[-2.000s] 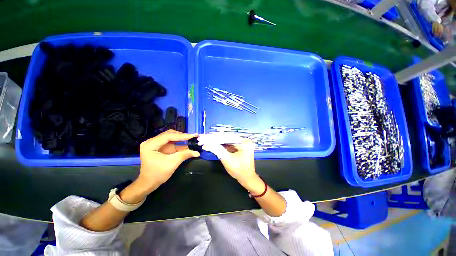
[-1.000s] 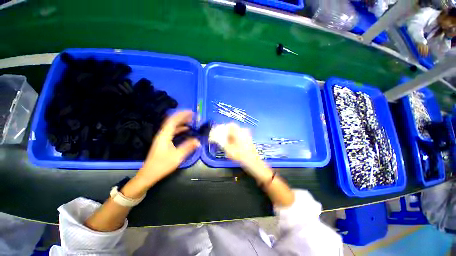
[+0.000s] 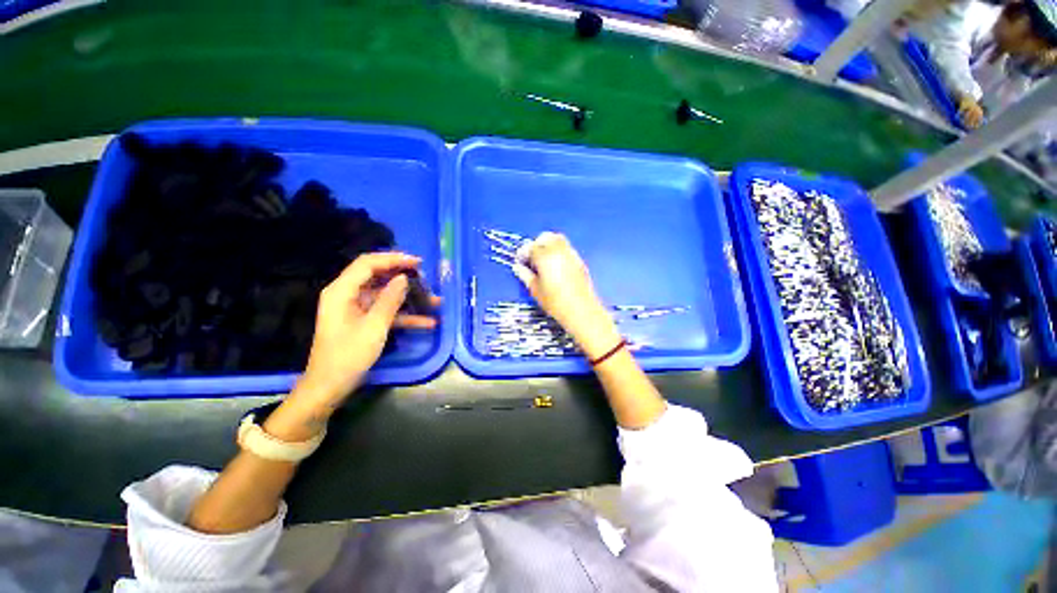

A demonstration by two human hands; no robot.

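My left hand (image 3: 362, 319) is over the right front part of the left blue tray (image 3: 261, 383), its fingers around a black plastic housing (image 3: 414, 292). Many black housings (image 3: 220, 255) are heaped in that tray. My right hand (image 3: 556, 278), with white coverings on fingertips, reaches into the middle blue tray (image 3: 649, 174). Its fingertips touch a small group of silver rods (image 3: 498, 242); whether it grips one cannot be told. More silver rods (image 3: 522, 330) lie along that tray's front side.
A thin tool (image 3: 493, 405) with a yellowish end lies on the dark bench edge. Joined black-and-silver pieces (image 3: 692, 114) lie on the green belt (image 3: 383, 70). A right tray (image 3: 916, 405) is full of rods. A clear box (image 3: 29, 272) stands left. Another person's hand (image 3: 970, 112) shows upper right.
My hands were together on a black housing and have parted. My right hand has moved to the upper rod group. A second joined piece now lies on the belt.
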